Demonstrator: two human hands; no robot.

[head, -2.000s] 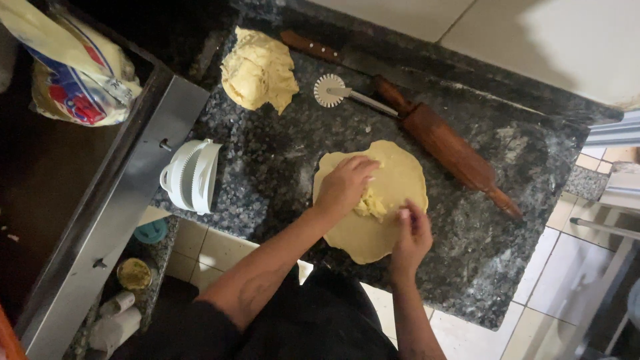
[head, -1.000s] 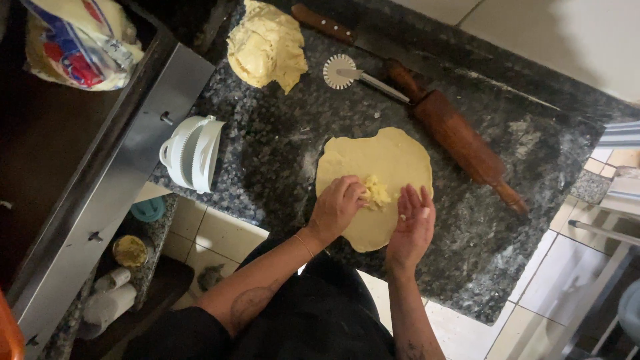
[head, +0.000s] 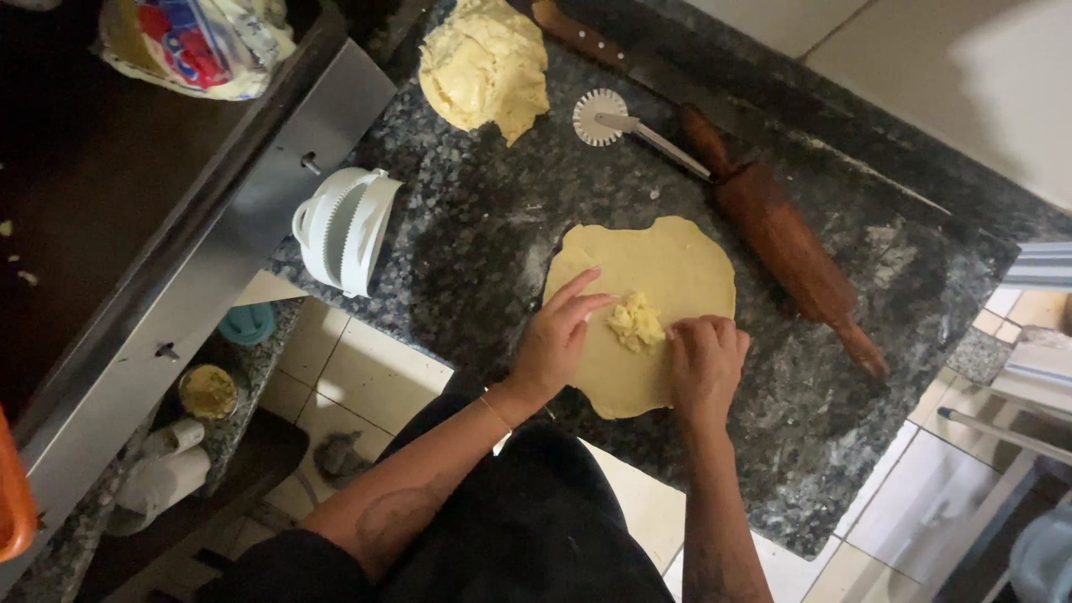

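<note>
A flat, rolled-out sheet of dough [head: 636, 251] lies on the dark stone counter, with a small mound of pale yellow filling [head: 636, 322] near its middle. My left hand [head: 563, 331] is over the dough's left part, fingers apart, fingertips close to the left side of the mound; I see nothing held in it. My right hand [head: 706, 360] rests at the dough's right part, its fingers curled close to the mound's right side. Whether those fingers pinch anything is hidden. A wooden rolling pin [head: 783, 239] and a fluted pastry wheel [head: 600, 117] lie beyond the dough.
A lump of dough [head: 481, 67] and a wooden-handled knife [head: 586, 35] lie at the back. White plastic dough presses [head: 347, 230] stand by the counter's left edge, beside a metal-fronted appliance [head: 243, 197] carrying a plastic bag [head: 197, 46]. A wall borders the back.
My left hand has drawn back from the filling and opened its fingers. My right hand has turned from an upright, open pose to curled fingers on the dough beside the filling.
</note>
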